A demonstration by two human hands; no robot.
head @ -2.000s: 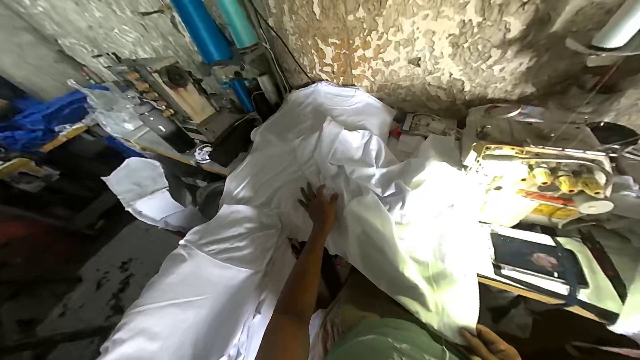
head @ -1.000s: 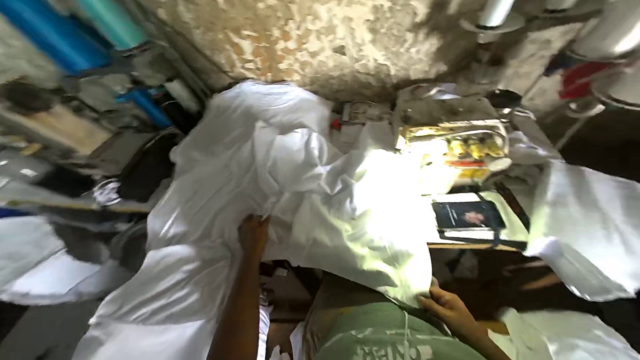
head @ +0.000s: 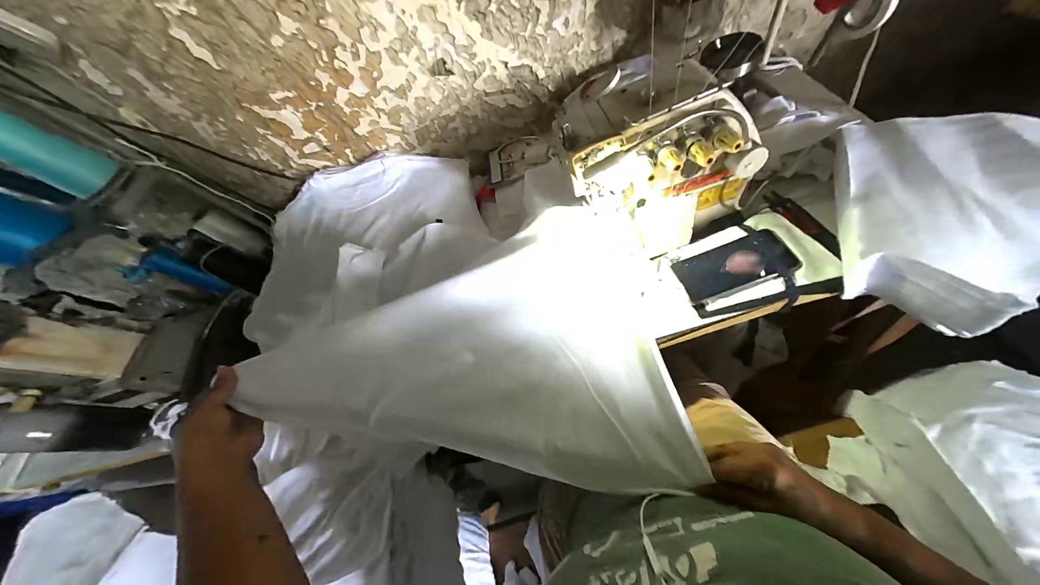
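A white fabric garment (head: 471, 366) is stretched between my two hands over the worktable. My left hand (head: 219, 418) pinches its left end. My right hand (head: 747, 471) grips its lower right corner, close to my green shirt. The upper part of the cloth lies under the bright lamp of an overlock sewing machine (head: 666, 154) with yellow tension dials; glare hides where the cloth meets the machine. Behind it, another white garment (head: 382, 195), with a neckline showing, lies against the wall.
A dark smartphone (head: 731, 268) lies on the table right of the cloth. White cloth (head: 934, 211) hangs at the right, with more white fabric (head: 967, 455) below. Blue and teal cylinders (head: 57, 154) stand at the left, near other machinery. A rough peeling wall (head: 406, 73) rises behind.
My left hand, earlier resting on the white cloth near its middle, has moved left and now holds a stretched end. My right hand still holds the lower corner. The view has turned.
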